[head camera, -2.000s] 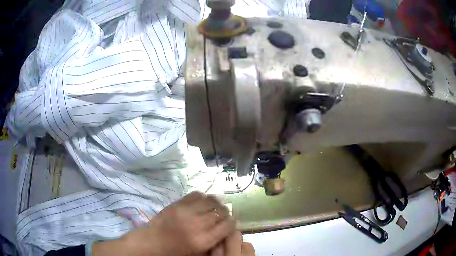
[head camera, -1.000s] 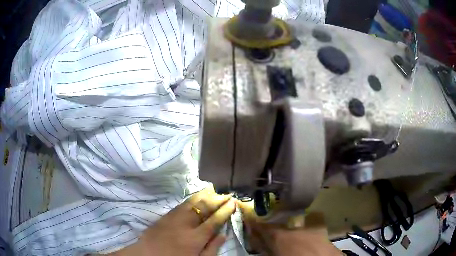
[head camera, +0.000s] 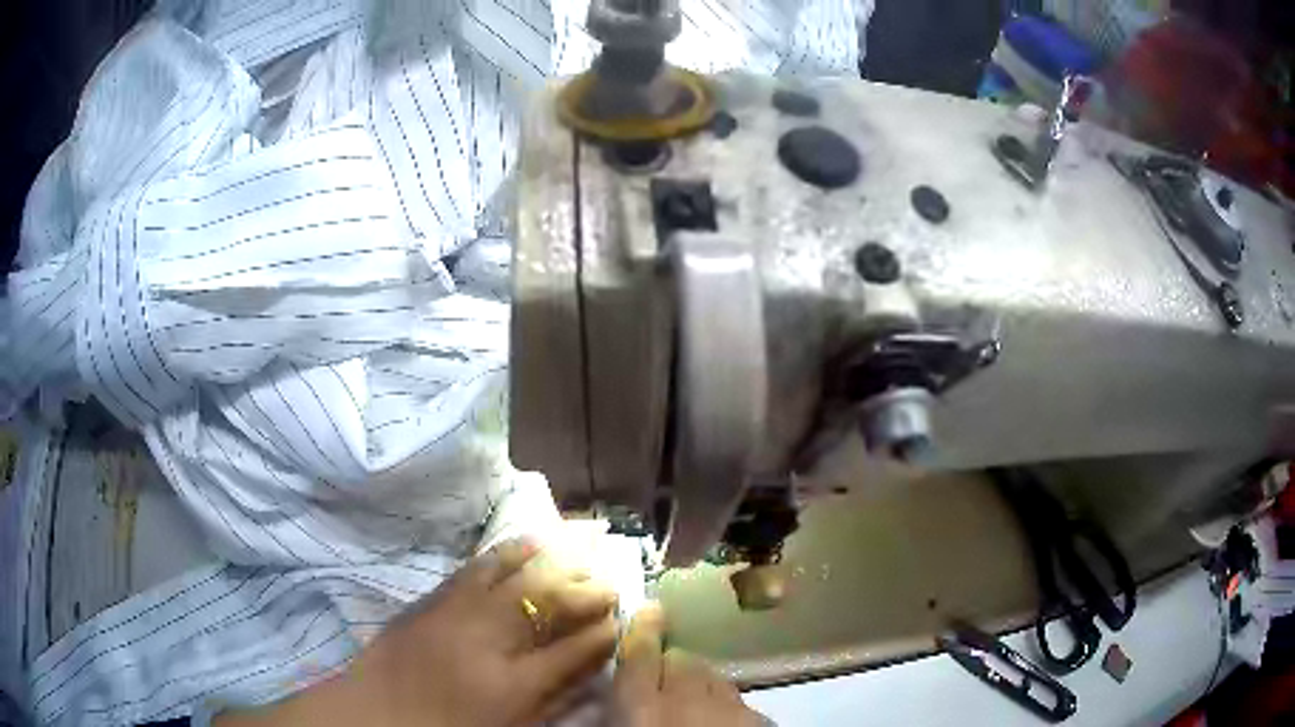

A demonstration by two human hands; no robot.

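Observation:
The cream-beige sewing machine stands in the middle, its lit needle area low at its left end. My left hand wears a ring and lies with its fingertips on a bright white piece of cloth just in front of the needle area. My right hand is close beside it at the bottom edge, partly cut off, its fingertips at the cloth's right edge. The glare hides the cloth's detail and the needle. A large heap of white striped garment cloth lies left of the machine.
Black shears lie on the machine bed at the right. Dark thread snips and a small brown square lie near them at the table's front edge. A red plastic bag and a blue item are behind the machine.
The view has shifted back from the close-up of the machine head. My hands were together at the lower middle, then spread at the needle; my right hand has since drawn back beside my left.

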